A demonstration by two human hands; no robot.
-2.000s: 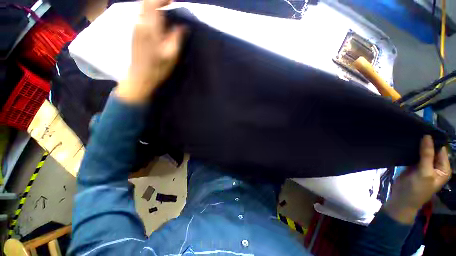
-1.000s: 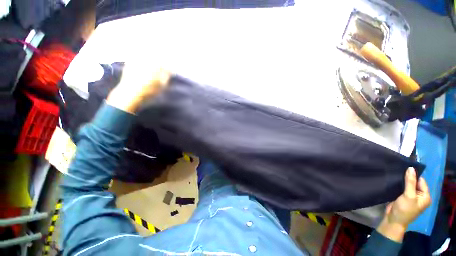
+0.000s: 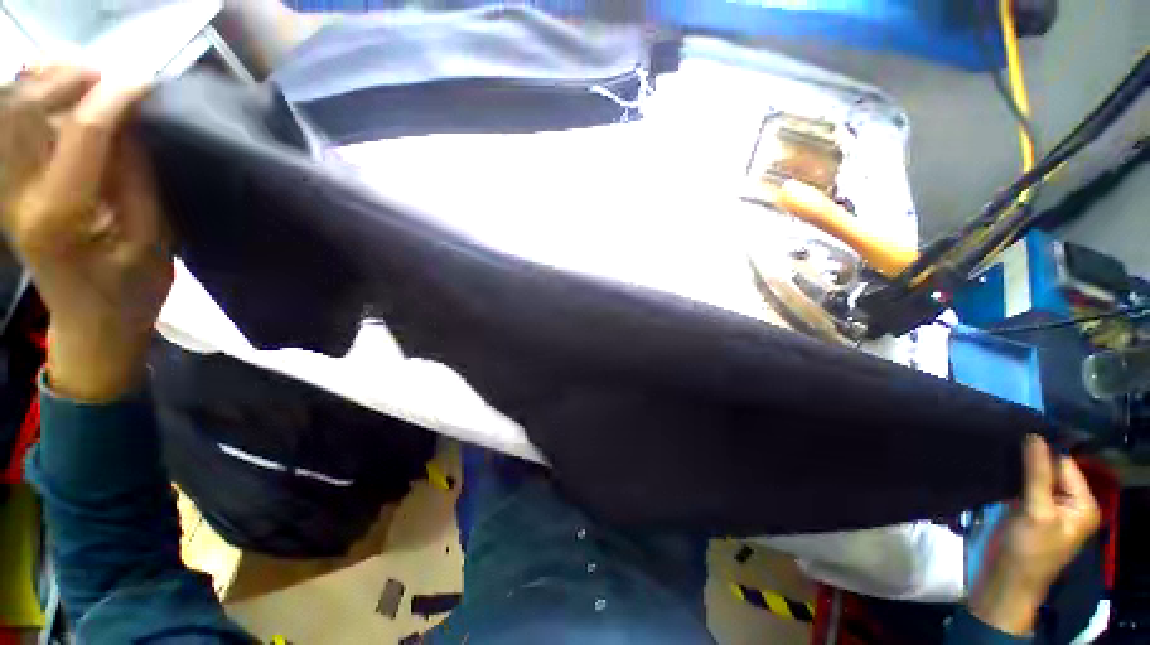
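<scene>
A long dark garment piece (image 3: 656, 391) is stretched between my two hands across the white padded pressing table (image 3: 505, 202). My left hand (image 3: 95, 227) grips its left end, raised at the left edge of the view. My right hand (image 3: 1040, 523) pinches its narrow right end between thumb and fingers, low at the right. The piece has an uneven lower edge at the left, with white cover showing below it. The steam iron (image 3: 839, 239), with a tan handle, stands at the table's right beside a metal iron rest (image 3: 797, 151).
Another dark piece (image 3: 467, 107) with loose white threads lies along the far edge. Dark cloth (image 3: 290, 466) hangs below the near left edge. Black cables (image 3: 1009, 202) rise from the iron. A blue tray (image 3: 996, 363) is at the right end.
My left hand has moved far to the left and up, drawing the piece out straighter and lifting its left end. My right hand still holds the right end. The view has also shifted.
</scene>
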